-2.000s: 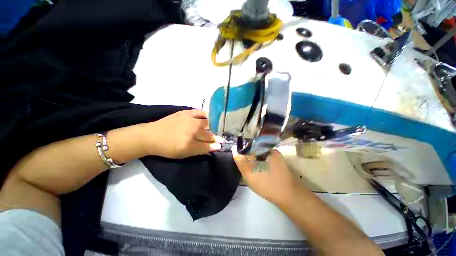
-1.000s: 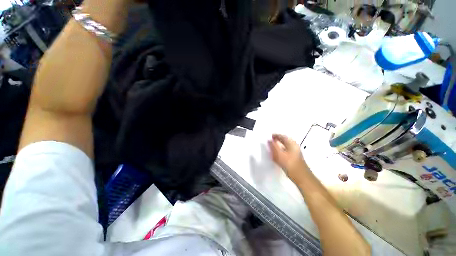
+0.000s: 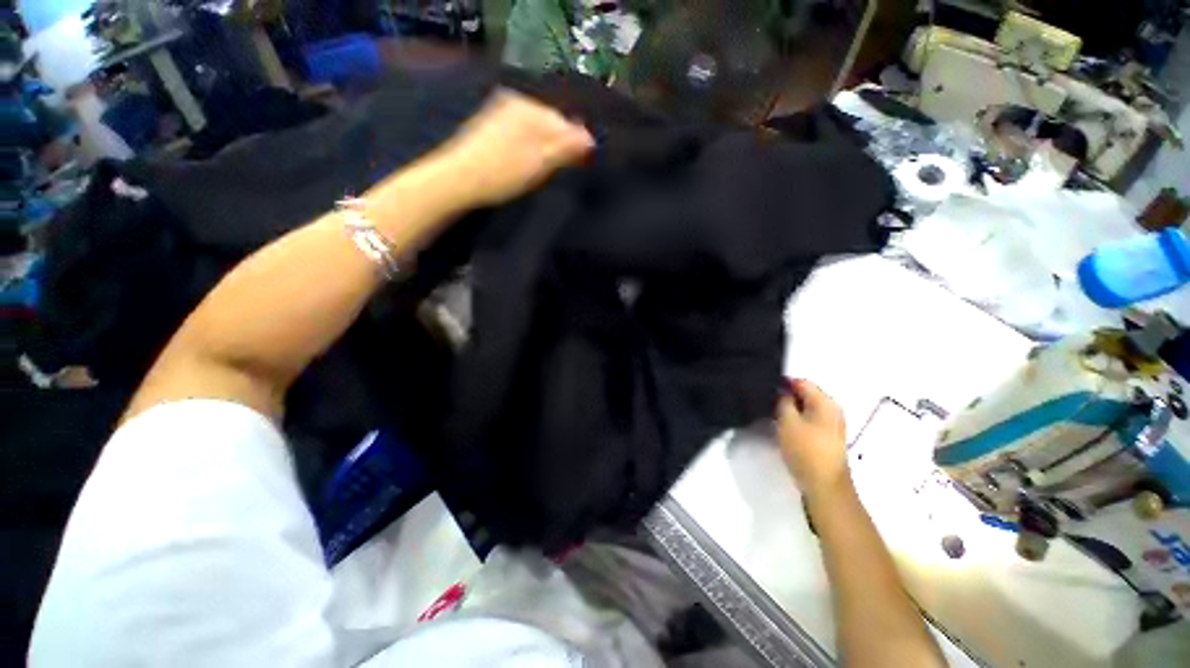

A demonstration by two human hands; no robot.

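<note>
A large black garment [image 3: 613, 326] hangs and spreads from the left across the table's left side and over its front edge. My left hand [image 3: 516, 144] is raised at the upper middle, closed on the black cloth, a bracelet on its wrist. My right hand [image 3: 812, 431] is low over the white table [image 3: 848, 313], its fingertips closed on the garment's right edge. The sewing machine [image 3: 1057, 405] stands at the right with its white and blue head; neither hand touches it.
A grey ruler strip [image 3: 724, 594] runs along the table's front edge. A blue basket [image 3: 366, 489] is below at left. A white thread roll [image 3: 929, 179], crumpled plastic and a blue-and-white item [image 3: 1133, 270] lie behind the table. Other machines [image 3: 992, 91] stand farther back.
Both hands have left the needle area. The garment is off the machine and lifted to the left. My right hand, empty a second ago, now holds the garment's edge. The view has swung left.
</note>
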